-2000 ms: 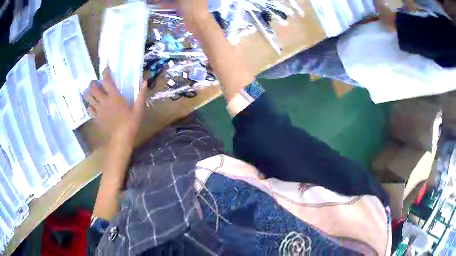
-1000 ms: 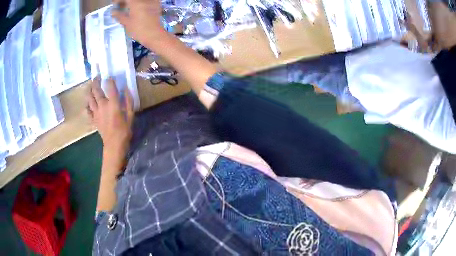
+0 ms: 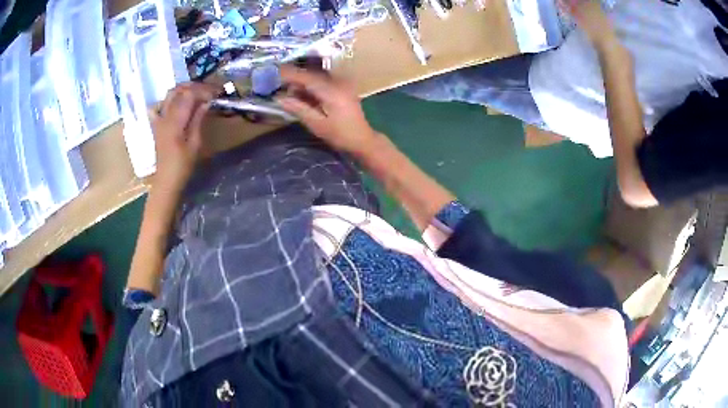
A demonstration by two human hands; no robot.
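My left hand (image 3: 177, 127) and my right hand (image 3: 331, 111) are at the table's front edge, holding a long thin silvery bagged part (image 3: 255, 107) between them, one end in each hand. Both hands are bare. A translucent blister tray (image 3: 142, 72) lies just left of my left hand, partly behind it. A small pale violet square part (image 3: 266, 79) lies just beyond the bagged part. A small white piece (image 3: 230, 88) is beside it. Dark cords show partly behind the bagged part.
More blister trays (image 3: 76, 80) overlap in rows at left. A pile of wrapped parts and cords (image 3: 295, 28) lies mid-table. Another tray (image 3: 533, 24) is at top right, by a co-worker's arm (image 3: 623, 111). A red plastic stool (image 3: 64, 327) stands below at left. Boxes are at lower right.
My left hand has left the blister tray and moved to the bagged part. My right hand has come back from over the tray and pile to the bagged part's other end. The co-worker's arm has shifted.
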